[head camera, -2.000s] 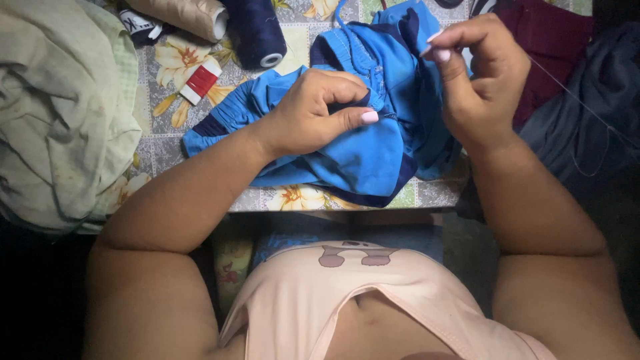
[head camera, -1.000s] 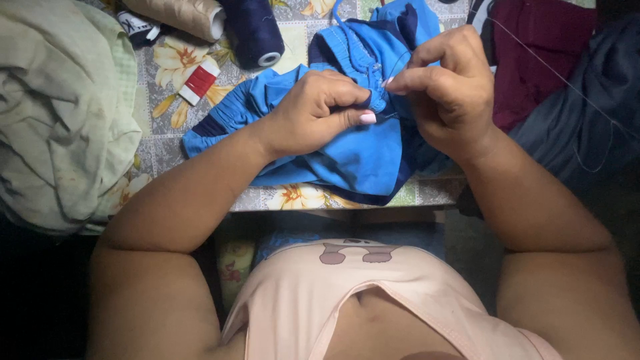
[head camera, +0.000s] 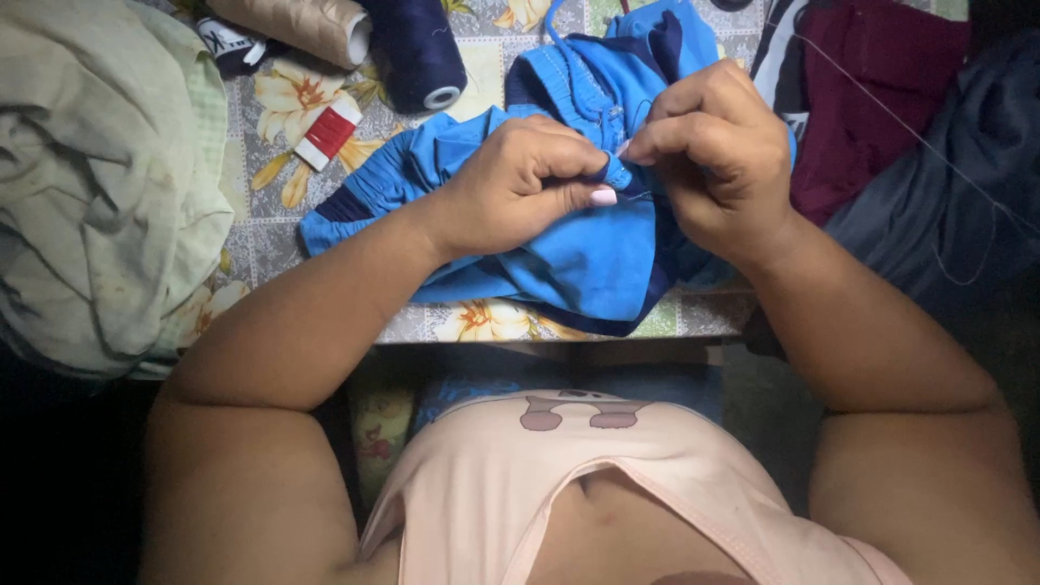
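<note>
A bright blue garment (head camera: 585, 268) with navy panels and an elastic waistband lies bunched over the table edge. My left hand (head camera: 528, 179) pinches a fold of it between thumb and fingers. Close beside that fold, my right hand (head camera: 707, 154) has its thumb and forefinger pressed together at the cloth; what they pinch is too small to make out. A short dark thread loop shows near these fingertips. Farther right, a pale thread (head camera: 894, 101) runs over the dark cloth and ends in a loose loop.
Beige (head camera: 296, 28) and navy (head camera: 414, 57) thread cones lie at the back left, near a card wound with red thread (head camera: 329, 134). Pale green cloth (head camera: 106, 203) covers the table's left side. Maroon (head camera: 873, 106) and dark navy cloth (head camera: 951, 195) lie at the right. The tablecloth is floral.
My right hand, raised to the right of the fold two seconds ago, has come down and left to the fold. My left hand keeps its pinch on the blue garment.
</note>
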